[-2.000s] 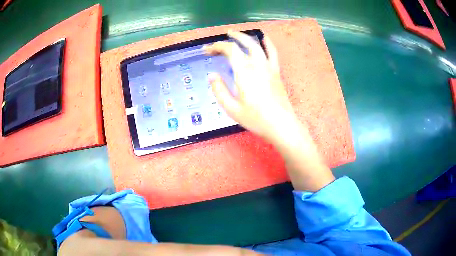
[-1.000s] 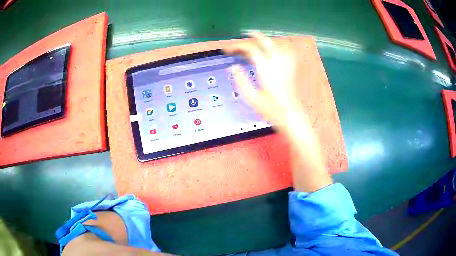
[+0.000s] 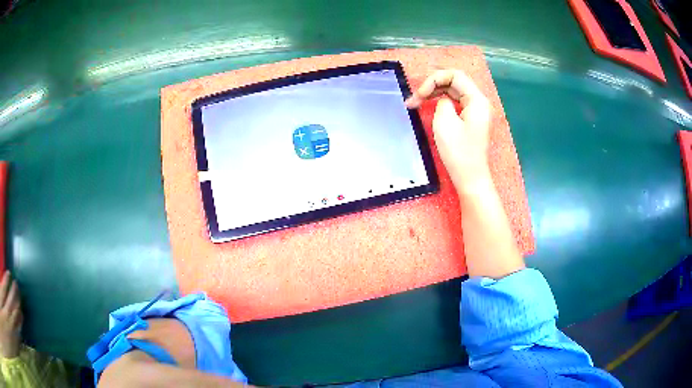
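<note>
A tablet [image 3: 265, 136] lies on an orange-red foam pad [image 3: 341, 265]. Its screen is pale with a blue calculator icon in the middle and tiny icons along the lower edge. A small white sticker [image 3: 203, 176] is on its left edge. My right hand [image 3: 461, 125] is at the tablet's right edge, fingers curled with the index fingertip near the bezel, holding nothing. My left forearm, with a blue wrist strap [image 3: 125, 341], lies across the bottom edge of the picture. My left hand itself is out of view.
The pad is on a glossy green surface [image 3: 607, 159]. More tablets on orange-red pads [image 3: 645, 61] are at the upper right. At the lower left are another person's hand [image 3: 9, 314] and yellow sleeve [image 3: 34, 367]. A blue object [image 3: 658, 292] is at the lower right.
The screen has changed from rows of app icons to one calculator icon. My right hand has moved right, off the screen. The left neighbouring pad and tablet have gone; another person's hand has appeared there.
</note>
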